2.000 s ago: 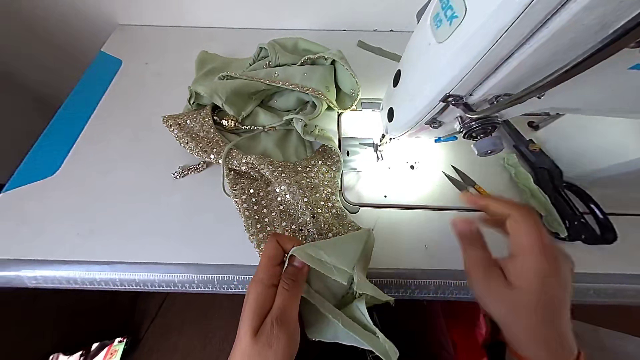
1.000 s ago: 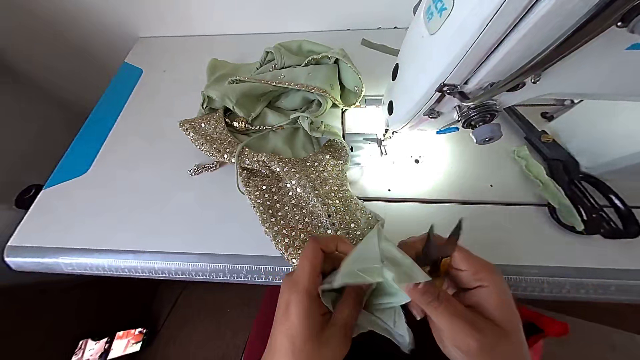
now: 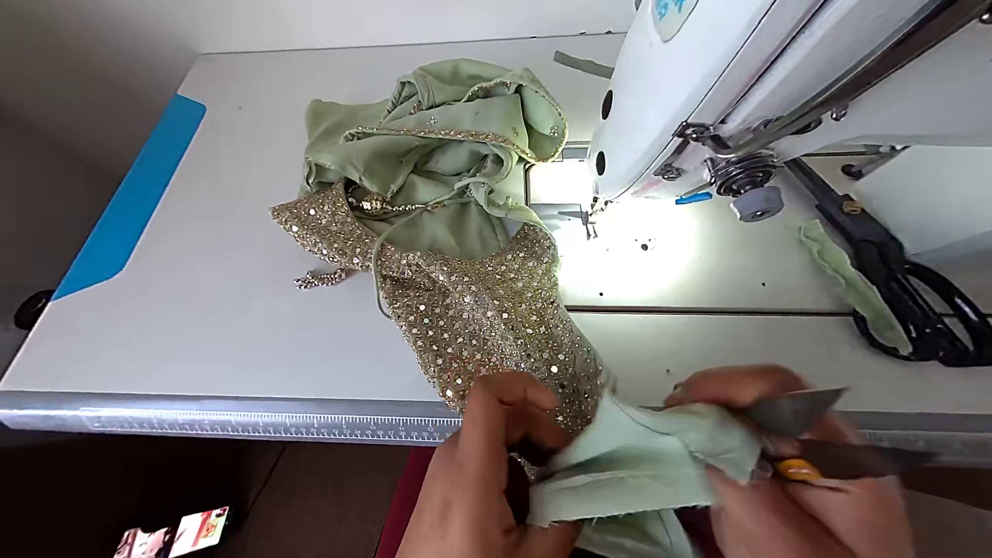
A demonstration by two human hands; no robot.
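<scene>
A green garment [image 3: 457,155] with a sequined gold panel [image 3: 488,318] lies on the sewing table and reaches over its front edge. My left hand [image 3: 496,473] grips the panel's lower end and the pale green lining fabric [image 3: 628,465]. With my right hand [image 3: 798,465], slightly blurred, I pinch the other side of that lining. Small thread snips [image 3: 806,434] with dark blades and a yellow part are held in the same right hand, the blades pointing right. The fabric between my hands is folded, with a frayed lower edge.
A white sewing machine [image 3: 697,93] stands at the right, its lamp lighting the needle area. Black-handled scissors [image 3: 891,271] lie beyond my right hand, with a green fabric strip [image 3: 852,287] beside them. A ruler tape [image 3: 271,422] runs along the front edge.
Two seconds ago my right hand was apart from the fabric, near the snips on the table; now it holds both. My left hand has kept hold of the garment.
</scene>
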